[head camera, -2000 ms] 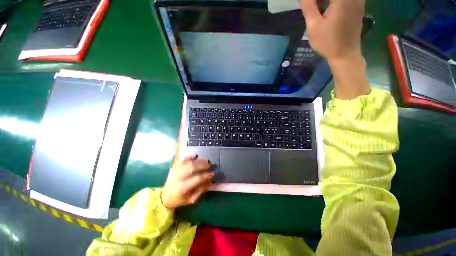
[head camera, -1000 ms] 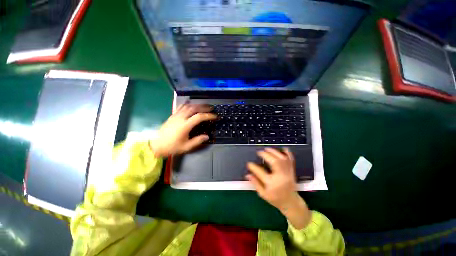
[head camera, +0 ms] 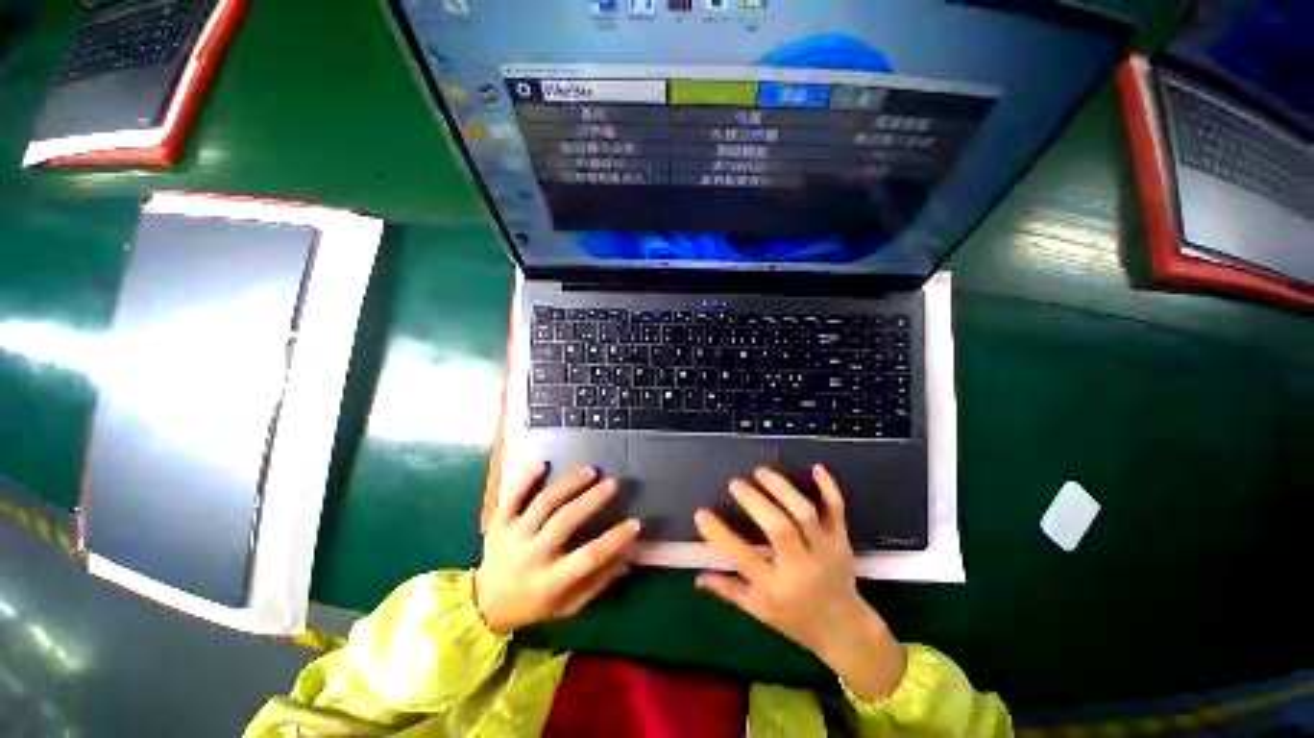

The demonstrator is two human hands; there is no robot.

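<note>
An open dark grey laptop (head camera: pixel 894 490) stands straight before me on a white carrier pad (head camera: pixel 944 433). Its screen (head camera: pixel 749 188) shows a blue-swirl desktop with a dark test menu that has green and blue blocks at its top. My left hand (head camera: pixel 555 548) rests on the left palm rest, fingers apart, holding nothing. My right hand (head camera: pixel 790 555) rests with spread fingers at the touchpad's right part and the palm rest beside it. The black keyboard (head camera: pixel 721 368) is uncovered. The white test piece (head camera: pixel 1071 516) lies loose on the green surface at the right.
A closed laptop (head camera: pixel 202 404) lies on a white pad at the left. Another open laptop (head camera: pixel 123 72) on a red-edged pad is at the upper left, and one (head camera: pixel 1247 180) is at the upper right. Yellow-black tape (head camera: pixel 36 526) marks the grey floor.
The right hand has come down from the screen to the palm rest. The white piece has been let go at the right. The left hand went onto the keys, then back. The lid is tilted differently; the camera window gave way to the menu.
</note>
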